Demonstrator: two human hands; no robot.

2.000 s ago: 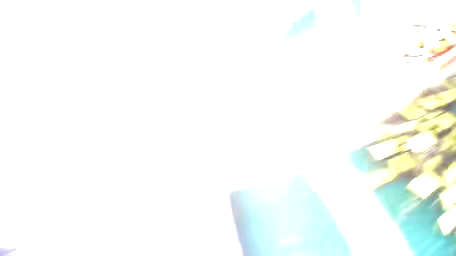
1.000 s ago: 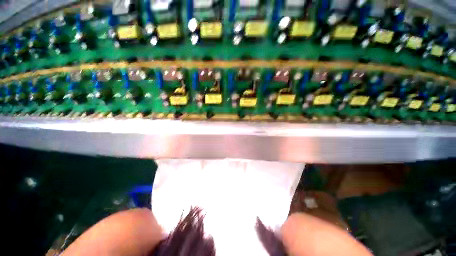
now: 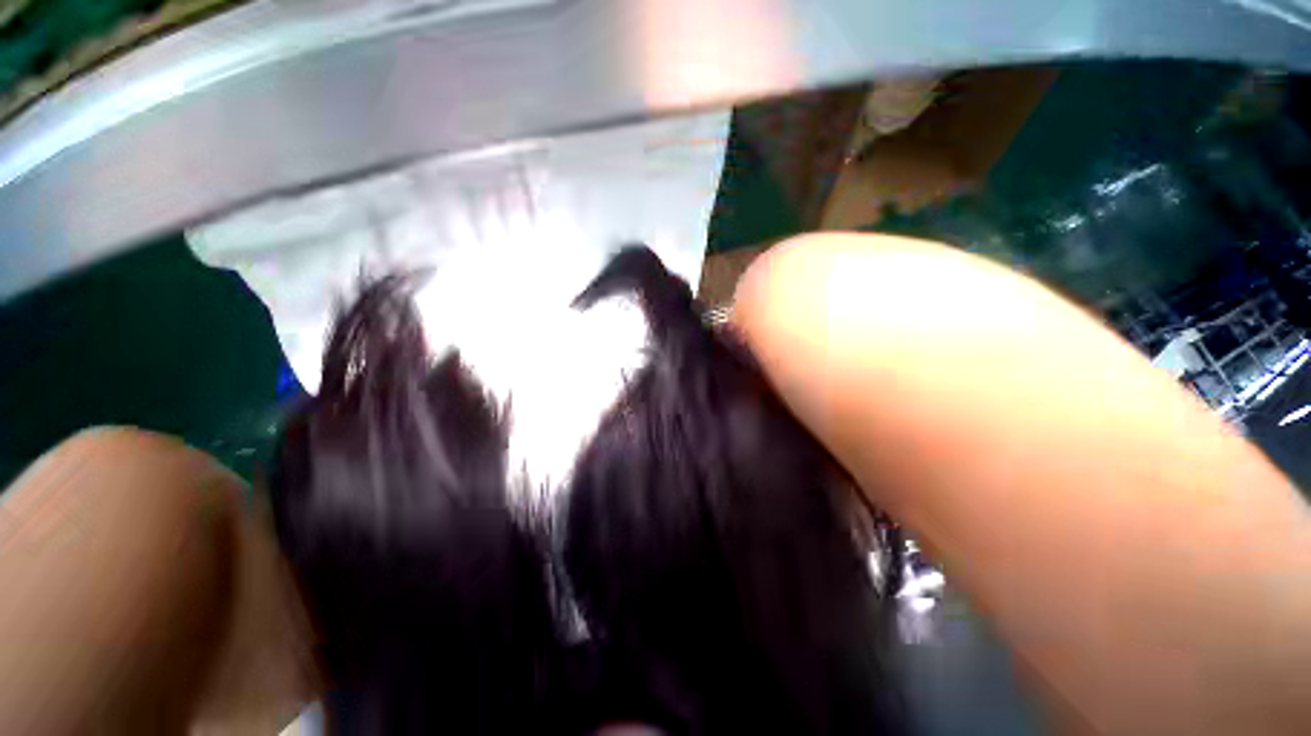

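Observation:
No hand can be made out. The silver rail (image 3: 532,89) crosses the top as a curved band. A small blurred piece of green circuit board (image 3: 58,32) shows beyond it at the top left. Two rounded, bare skin-coloured body parts show, one at the lower left (image 3: 130,575) and one on the right (image 3: 992,417); no fingers show on either, and I cannot tell whether they are arms or legs. Dark hair (image 3: 431,532) hangs across the lower middle and hides what is behind it.
White, overexposed cloth or sheet (image 3: 316,245) lies below the rail. A brown box-like shape (image 3: 920,158) stands behind at the upper right. Blurred pale and metallic shapes (image 3: 1236,352) show at the far right over a dark green floor.
The view has tipped further down and turned. The rail has moved to the top, and most of the boards have left the picture. The hair and bare body parts fill more of it.

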